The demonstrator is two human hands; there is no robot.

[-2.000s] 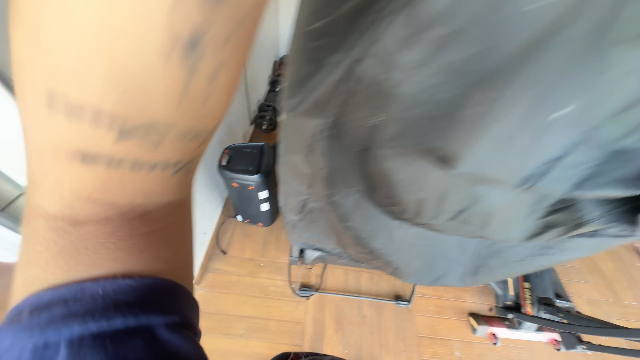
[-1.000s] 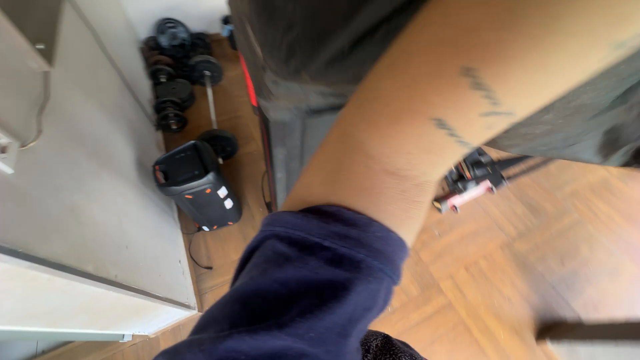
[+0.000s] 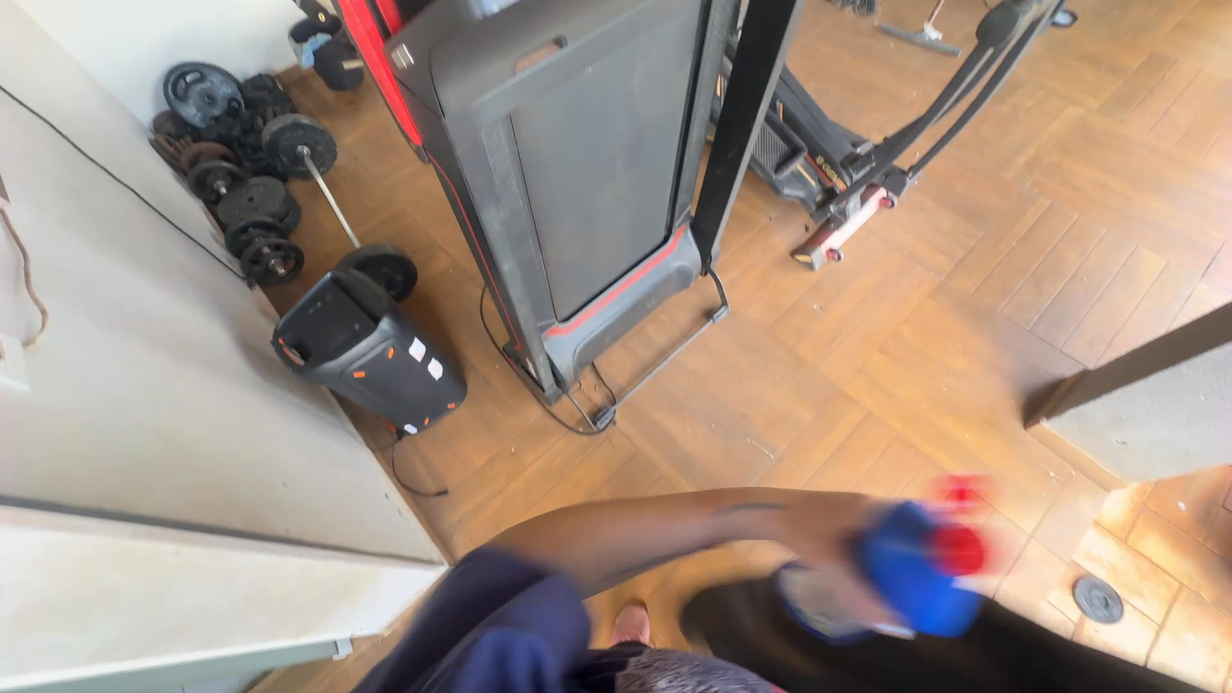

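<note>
My left hand (image 3: 833, 544) reaches across from the lower left, blurred by motion. It is closed around a blue plastic bottle (image 3: 910, 573) with a red top, which looks like a spray bottle. A dark, blurred shape lies below and right of the hand; what it is cannot be told. Beyond the arm stands a folded treadmill (image 3: 606, 183), its grey running deck upright, with red trim along its edges. My right hand is not in view.
A black portable speaker (image 3: 385, 356) stands by the left wall, near a barbell (image 3: 332, 202) and stacked weight plates (image 3: 255, 207). Other exercise equipment (image 3: 828, 183) stands behind the treadmill. A wall end (image 3: 1145, 414) juts in at right; a round floor drain cover (image 3: 1097, 599) lies nearby.
The grey cloth seen in front of the treadmill earlier no longer hides its deck. My left arm now lies lower, stretched rightward, and the blue bottle has come into view. The view has shifted.
</note>
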